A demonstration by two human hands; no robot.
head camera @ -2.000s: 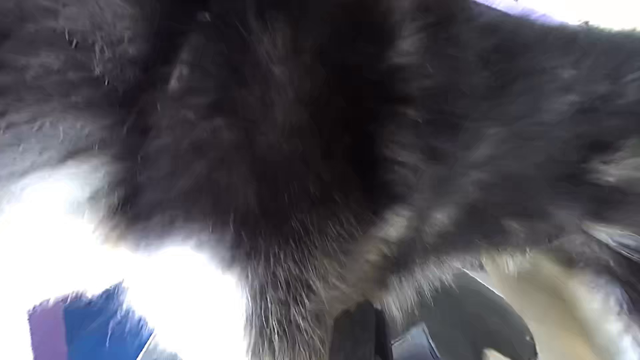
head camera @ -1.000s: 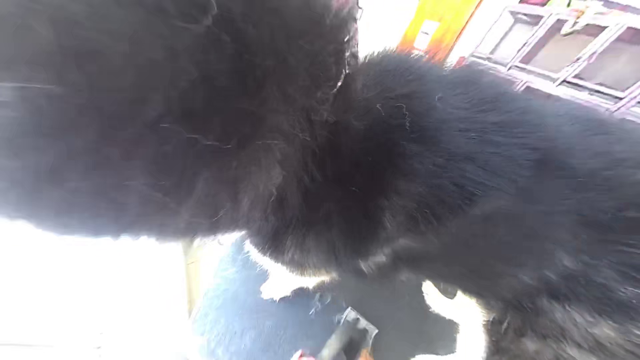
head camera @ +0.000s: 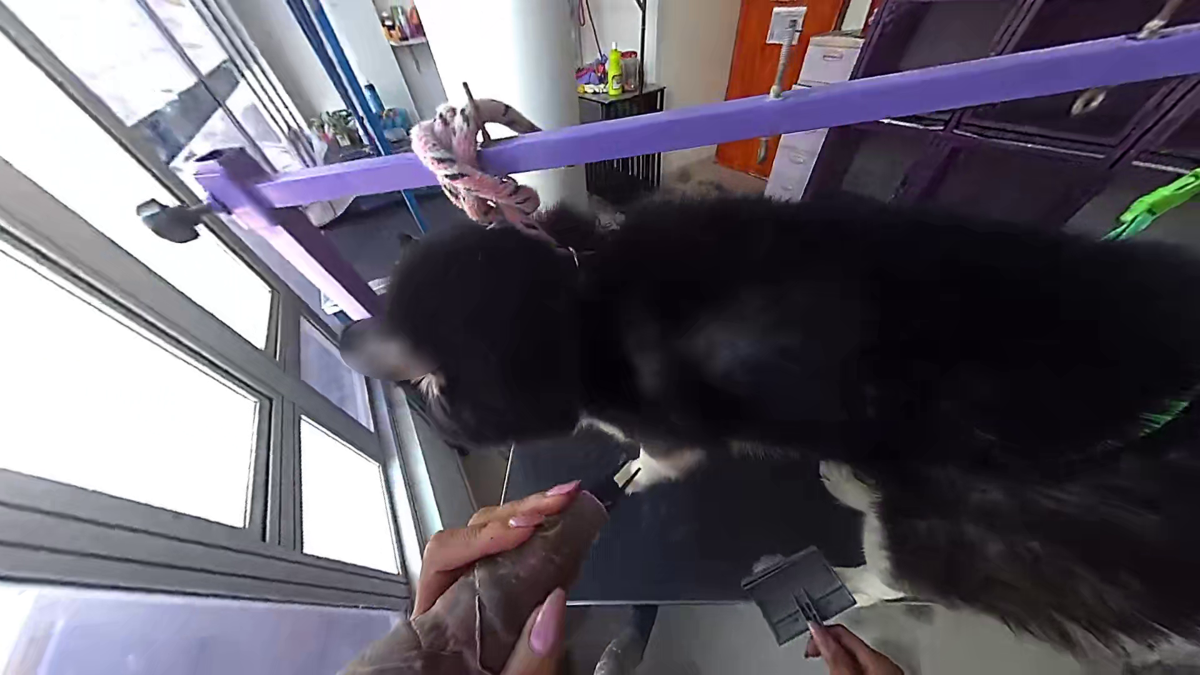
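Observation:
A black dog with white paws (head camera: 750, 328) stands on a dark grooming table (head camera: 694, 544), its head toward the left. Low in the view, my left hand (head camera: 497, 562) has its fingers and thumb around a brownish-grey, tube-like thing (head camera: 525, 586) with a rounded end; what it is exactly, I cannot tell. My right hand (head camera: 848, 652), partly cut off by the bottom edge, holds the handle of a grey slicker brush (head camera: 797, 591). The brush head is near a white paw. A pink rope (head camera: 469, 164) is wound around a purple bar above the dog's neck.
The purple bar (head camera: 656, 136) crosses over the dog and joins a post at left. Large windows (head camera: 131, 375) line the left side. Dark cages (head camera: 975, 122), white drawers (head camera: 816, 112) and an orange door (head camera: 764, 56) stand behind. A green strap (head camera: 1158, 202) hangs at right.
The view has pulled back from close to the black fur. My left hand and the thing in it are now in view. The brush shows lower right, clear of the fur.

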